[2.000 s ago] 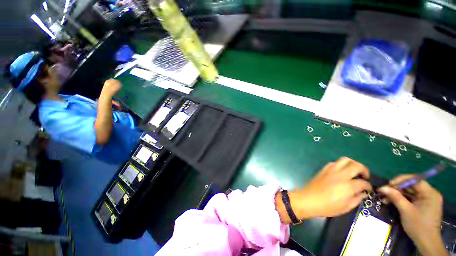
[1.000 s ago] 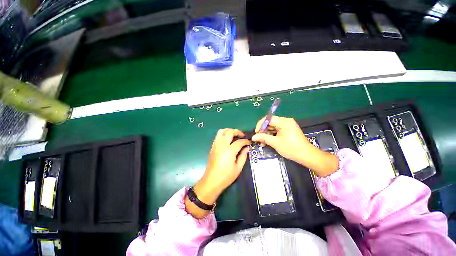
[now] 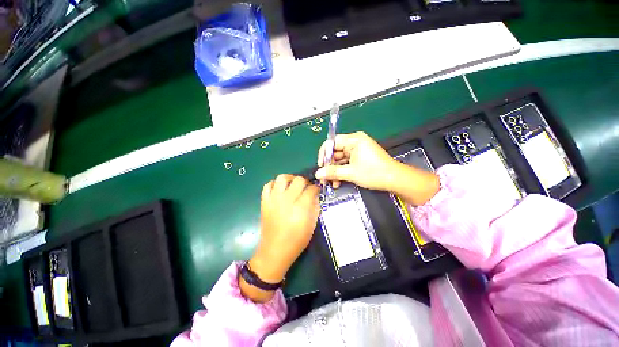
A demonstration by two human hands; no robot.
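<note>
A phone housing with a white lower area lies in the left pocket of the near foam tray. My right hand pinches a slim purplish pen-like tool, held upright with its lower end at the housing's camera end. My left hand rests at the upper left of the same housing, fingers bent. Its fingertips are partly hidden, and I cannot tell whether they hold a ring. Several small yellowish camera rings lie scattered on the green bench beyond my hands.
A blue parts bin stands on a white board. A foam tray at the left holds two housings in its left pockets. The near tray holds more housings to the right. A dark tray lies behind. A yellow-wrapped post is at left.
The view has swung from the left trays and a blue-clad person to the near tray. Both hands stay at the same housing's camera end, and the purplish tool now stands more upright.
</note>
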